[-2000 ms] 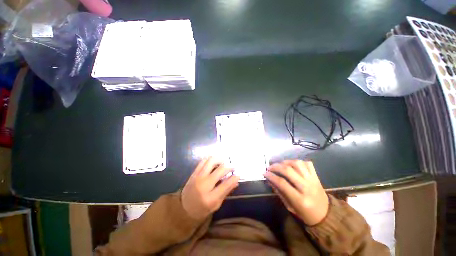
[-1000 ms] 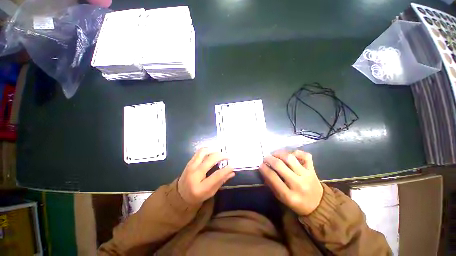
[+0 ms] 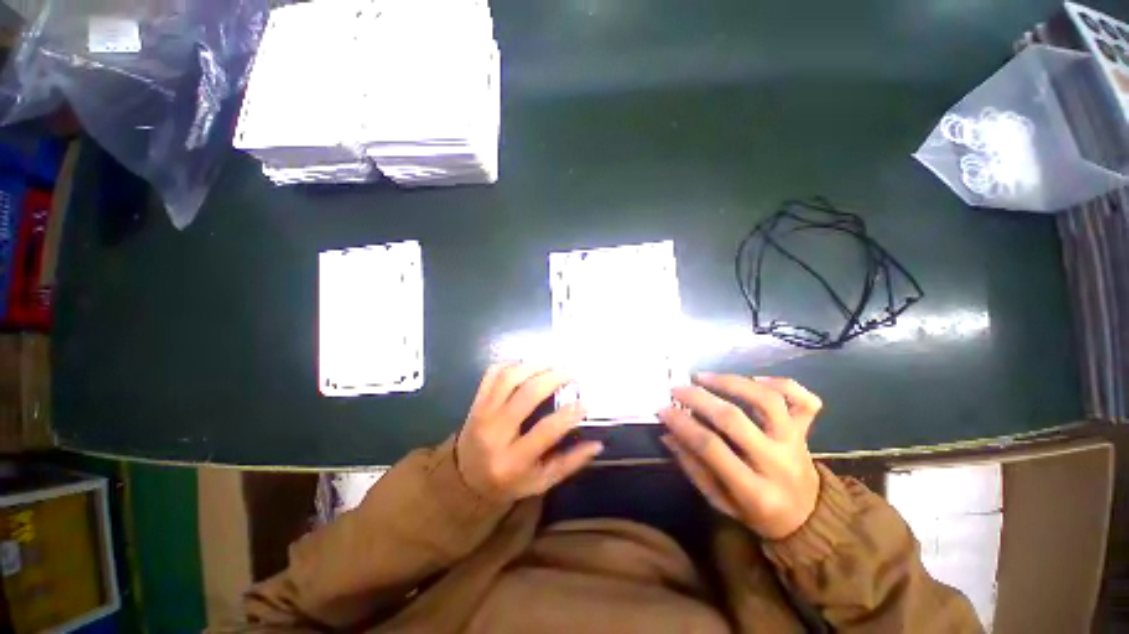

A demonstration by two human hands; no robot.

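Observation:
A working pile of white backing cards (image 3: 617,325) lies at the table's near edge, its middle washed out by glare. My left hand (image 3: 520,430) is at its lower left corner, fingertips touching the edge. My right hand (image 3: 750,448) is at its lower right corner, fingers bent and fingertips at the edge. Whether a thin cord is between the fingers of either hand cannot be told. A black cord bundle (image 3: 811,275) lies loose on the table to the right of the pile.
A second card pile (image 3: 372,320) lies to the left. A tall white card stock (image 3: 372,93) stands behind it, beside a crumpled plastic bag (image 3: 149,99). At right, a translucent tray (image 3: 1028,136) holds white rings, against a leaning stack of dotted sheets (image 3: 1109,291). An open carton (image 3: 1052,533) is below the edge.
The view has shifted, so the table things sit higher and farther right in the picture. Both hands stay at the pile's lower corners, with small changes in finger position.

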